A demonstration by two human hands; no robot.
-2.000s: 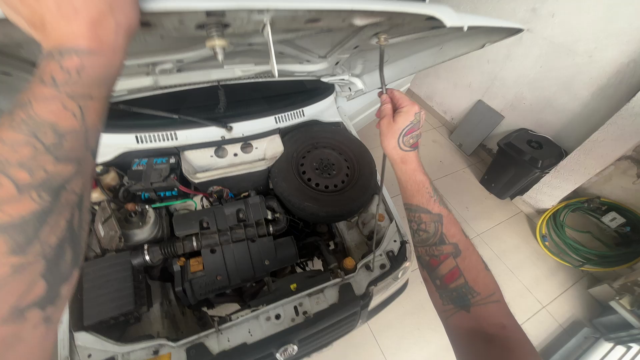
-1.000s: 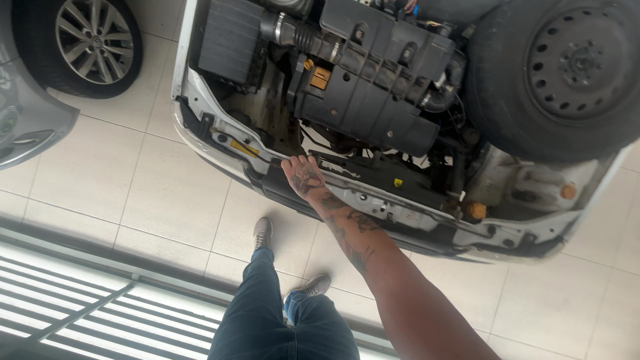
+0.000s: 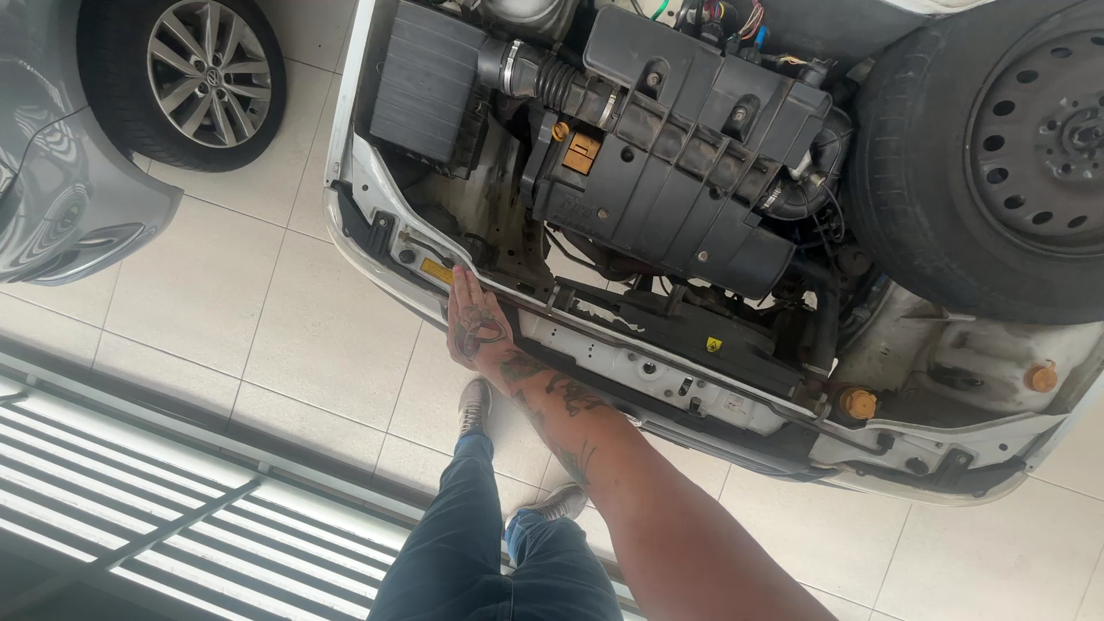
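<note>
My right hand (image 3: 476, 328) is palm down on the front panel of a white car's engine bay, its fingers stretched out and close together. The fingertips touch the panel edge beside a yellow label (image 3: 436, 271), at the left end of a thin metal hood prop rod (image 3: 690, 355). That rod lies along the front crossmember, its other end near an orange cap (image 3: 858, 403). My thumb and the palm's underside are hidden. My left hand is not in view. Behind the panel sit the black plastic engine cover (image 3: 660, 172) and the air filter box (image 3: 424, 82).
A spare wheel (image 3: 914, 172) fills the bay's right side. At the left stands a grey car (image 3: 65, 164) with an alloy wheel (image 3: 213, 76). White metal slats (image 3: 172, 509) run across the lower left. My feet are on floor tiles (image 3: 328, 319) near the bumper.
My right hand has let go of the rod it gripped upright under the raised hood and is now at the front panel. The rod now lies down. My left hand has left view; the view has tilted down.
</note>
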